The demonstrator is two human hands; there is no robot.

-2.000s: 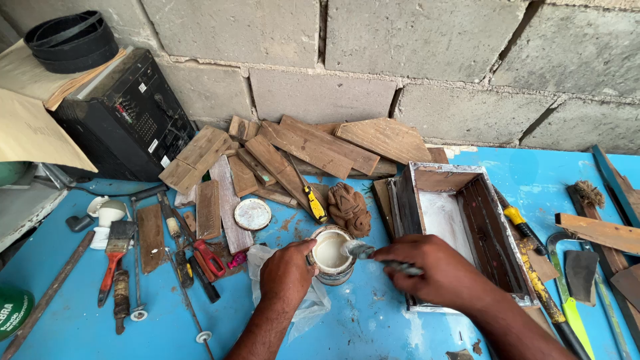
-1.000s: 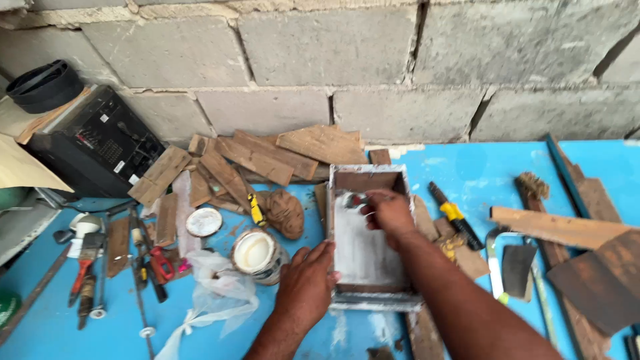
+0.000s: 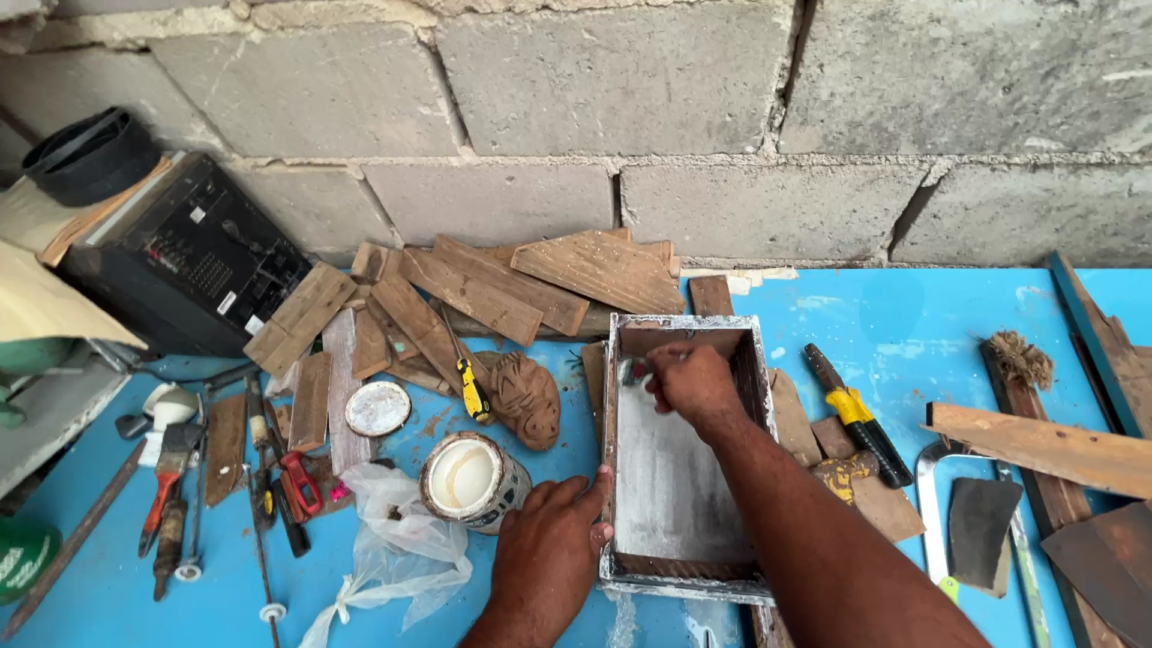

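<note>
A rectangular wooden box (image 3: 688,486) lies open side up on the blue table, its inner base streaked with white paint and its rims smeared white. My right hand (image 3: 697,382) is inside the box near its far left corner, closed on a paintbrush (image 3: 633,372) whose bristles touch the base; the fingers hide part of it. My left hand (image 3: 556,540) rests its fingertips against the box's left outer side, holding nothing else. Just left of that hand stands an open can of white paint (image 3: 463,479), with its round lid (image 3: 378,409) lying behind it.
Wood offcuts (image 3: 477,288) are piled by the block wall. A carved wooden piece (image 3: 525,400) and a yellow screwdriver (image 3: 473,391) lie behind the can, a plastic bag (image 3: 396,531) beside it. Brushes and tools lie left; a yellow-black tool (image 3: 859,418), a hacksaw (image 3: 930,513) and planks (image 3: 1044,450) lie right.
Two seconds ago my right hand held the brush at the paint can and my left hand held the can. Both have moved right to the box, where the brush is now inside.
</note>
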